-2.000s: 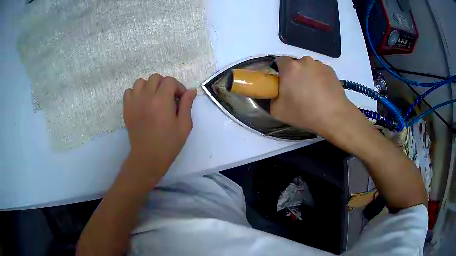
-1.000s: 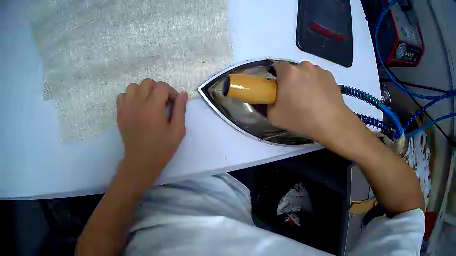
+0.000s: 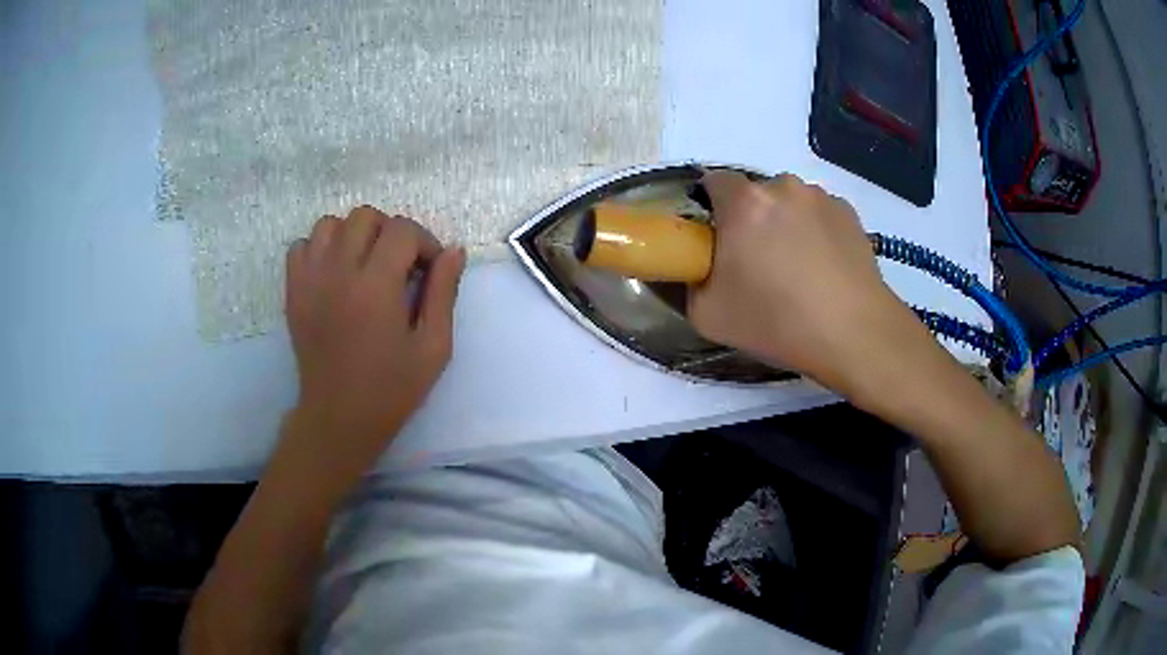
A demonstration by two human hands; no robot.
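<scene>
A cream, coarse-woven fabric panel point(image 3: 410, 115) lies flat on the white table, its top cut off by the picture's edge. My left hand point(image 3: 371, 301) pinches the panel's near edge between thumb and fingers. A narrow folded hem edge point(image 3: 486, 252) shows between my left fingertips and the iron's tip. My right hand point(image 3: 800, 269) is closed around the iron handle point(image 3: 649, 243), a thick yellow-brown cylinder. The shiny steam iron point(image 3: 602, 297) rests with its pointed tip to the left, over the panel's near right edge, and hides the hem beneath it.
A black iron rest point(image 3: 877, 96) with red marks lies at the far right of the white table point(image 3: 538, 416). Blue hoses point(image 3: 941, 265) run from the iron's rear past a red-and-black box point(image 3: 1049, 154). A dark bin point(image 3: 678, 512) with scraps stands below the table edge.
The panel has shifted right in the view, along with the iron rest and box. My left hand has moved slightly left, and more hem shows between it and the iron's tip than a second ago.
</scene>
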